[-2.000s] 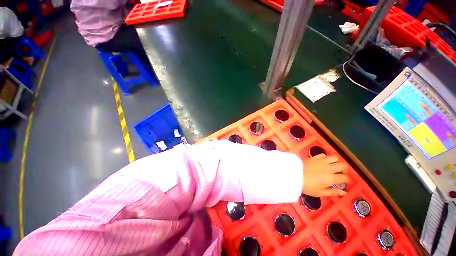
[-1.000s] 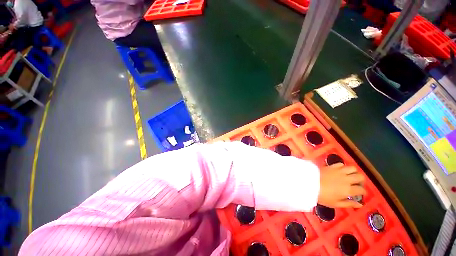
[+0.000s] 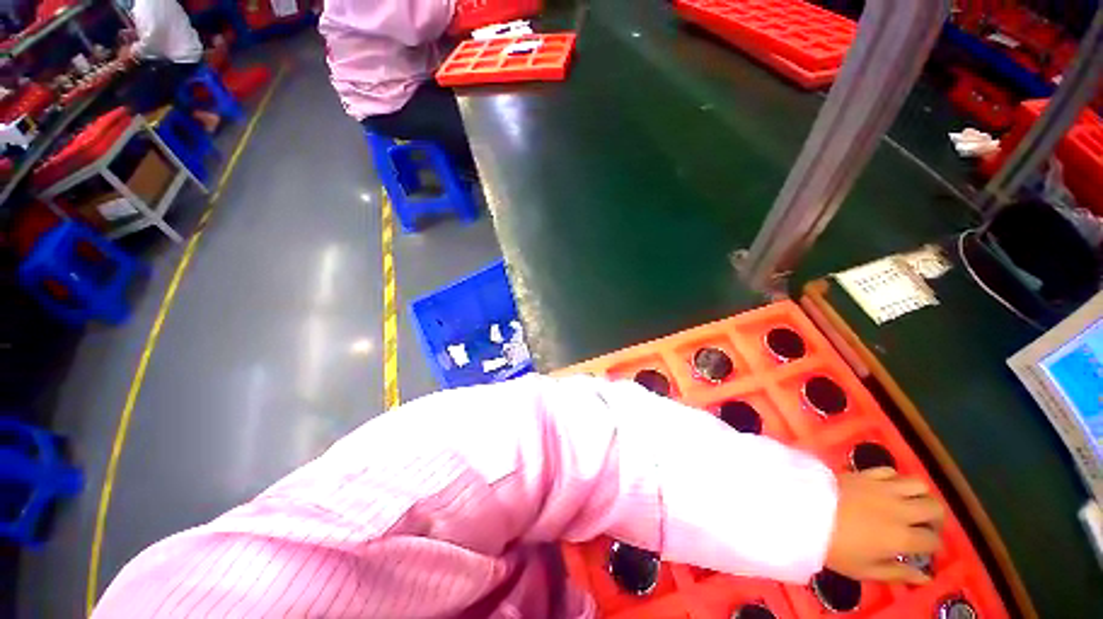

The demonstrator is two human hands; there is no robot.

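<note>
My left hand (image 3: 889, 526) reaches in from the lower left, the pink and white sleeve crossing the orange-red compartment tray (image 3: 752, 329). Its fingertips close around a small round part (image 3: 919, 562) with a silvery face, low in a pocket at the tray's right side; the fingers partly hide it. Other round parts lie one per pocket, mostly dark face up, such as one at the far corner (image 3: 784, 345). One with a greyish, patterned face (image 3: 711, 364) lies beside it. The sleeve covers several pockets. My right hand is not in view.
A metal post (image 3: 835, 157) stands beyond the tray on the green bench (image 3: 653, 181). A brown edge strip (image 3: 925, 423) runs along the tray's right side. A label (image 3: 889, 288) and the cut-off tester (image 3: 1070, 375) lie right. A blue bin (image 3: 466, 320) and a pink-clad person are left.
The view has swung right-to-left, so tray, hand and post sit further right and lower, and the tester is more cut off. My left hand stays at the same part.
</note>
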